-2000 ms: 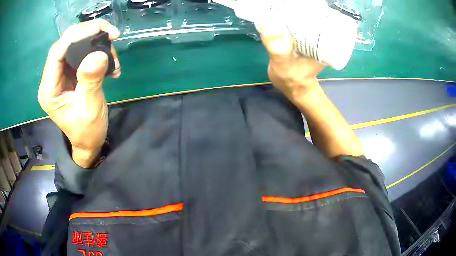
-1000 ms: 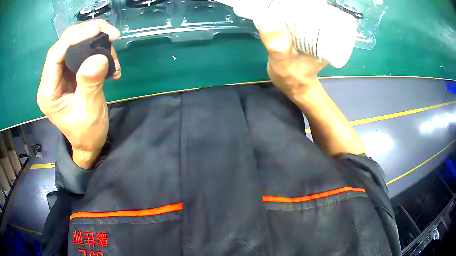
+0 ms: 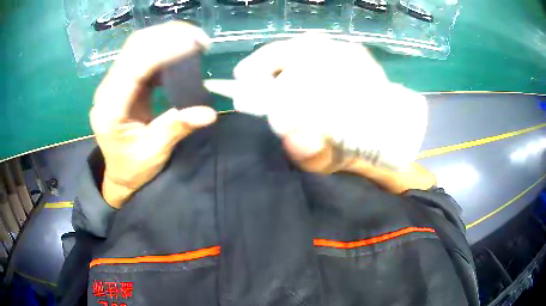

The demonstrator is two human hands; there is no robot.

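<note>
My left hand [image 3: 146, 113] holds a black pad [image 3: 184, 80] between thumb and fingers, blurred, seen nearly edge-on. My right hand [image 3: 311, 149] grips a white squeeze bottle [image 3: 359, 95], strongly overexposed, so much of the hand is lost in glare. The thin nozzle points left at the black pad, its tip close to the pad's right side. I cannot tell whether they touch. A clear blister tray [image 3: 263, 37] lies beyond both hands with several round black-and-silver parts [image 3: 114, 18] in its pockets; the top edge of the picture cuts it off.
The tray lies on green matting [image 3: 36, 89] that ends in a thin pale edge before my dark jacket [image 3: 263, 227]. Grey floor [image 3: 458, 119] with yellow lines shows at the right. Brown-tan slats [image 3: 17, 191] stand at the far left. Dark racks are at the lower right.
My right hand has brought the bottle down and left, away from the tray. My left hand has moved right and turned the black pad edge-on. More of the tray's parts now show.
</note>
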